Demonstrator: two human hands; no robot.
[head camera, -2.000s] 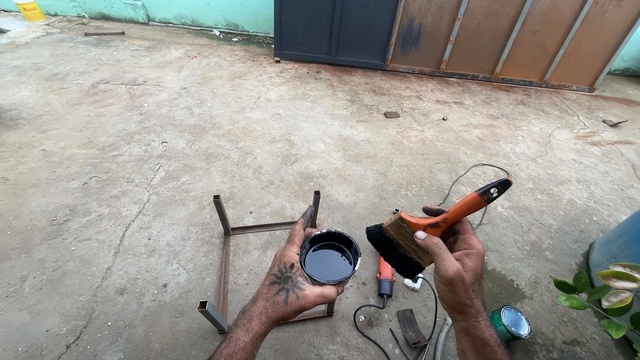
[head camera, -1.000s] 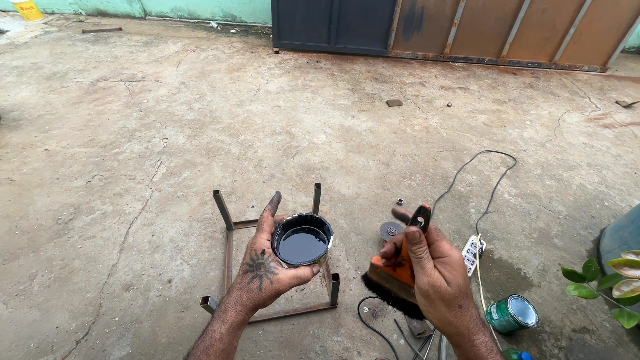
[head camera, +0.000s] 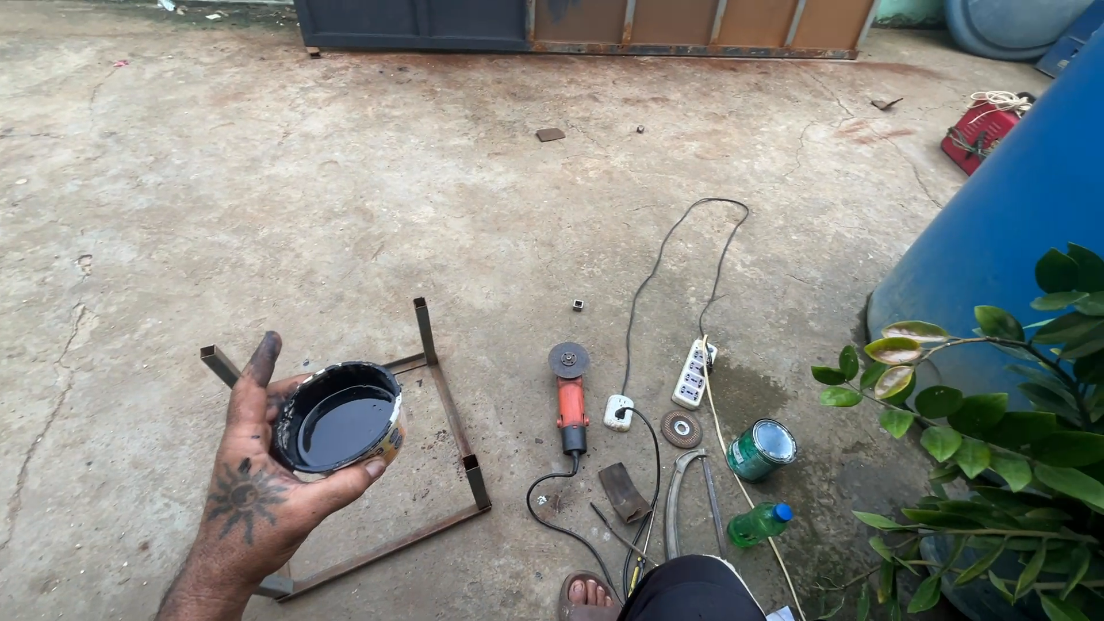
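Note:
My left hand (head camera: 259, 483) grips a small round tub of black paint (head camera: 345, 418) by its side, tilted a little toward me. Behind and below the tub, a frame of rusty square steel tube (head camera: 388, 552) rests on the concrete, its short legs pointing up. My right hand is out of view, and the paintbrush does not show. To the right of the frame lies a red angle grinder (head camera: 571, 405) with a disc fitted.
Right of the grinder are a power strip (head camera: 693, 375), a loose disc (head camera: 681, 429), a hacksaw (head camera: 677, 500), a green can (head camera: 761, 450), a green bottle (head camera: 759, 524) and cables. A blue barrel (head camera: 975, 233) and leafy plant (head camera: 983, 423) stand at right. A partly painted metal gate (head camera: 569, 26) lies beyond.
My right hand, which held the orange-handled brush, has gone out of view. The view has turned right and down, showing more of the grinder, the barrel and the plant. The tub stays in my left hand.

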